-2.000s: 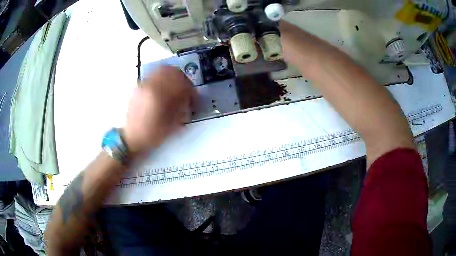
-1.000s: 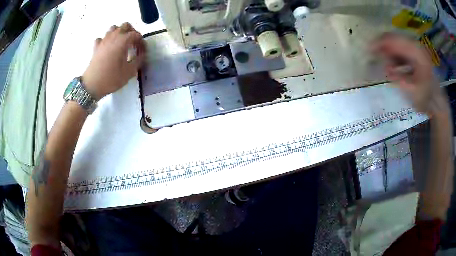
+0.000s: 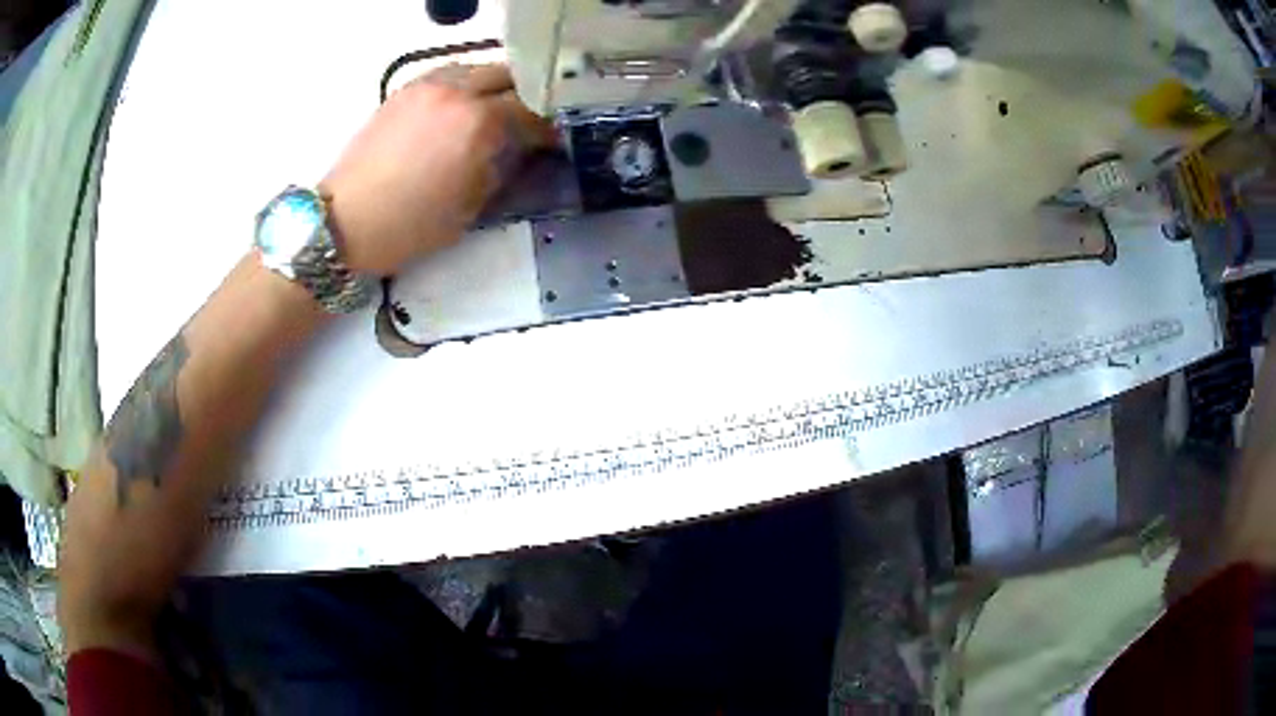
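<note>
The cream sewing machine head (image 3: 637, 70) stands at the top centre, with paired ribbed tension knobs (image 3: 831, 139) on its front. Below it is an open dark square cavity with a round metal part (image 3: 633, 158) inside. A shiny metal plate (image 3: 609, 263) with small holes lies in front of the cavity. My left hand (image 3: 441, 161) is over the bed just left of the cavity, its fingertips near the cavity's left edge; whether they hold anything is hidden. My right hand is out of the picture; only its forearm shows at the right edge.
The white table has a printed scale (image 3: 602, 457) along its front edge. Pale green cloth panels (image 3: 39, 322) lie at the table's left edge. A pale cloth (image 3: 1043, 616) is at the lower right, below the table. A ribbed dial (image 3: 1103, 178) is on the machine's right.
My left hand has moved right, from beside the bed to the cavity's left edge. My right hand has left the machine's right end and gone out of the picture.
</note>
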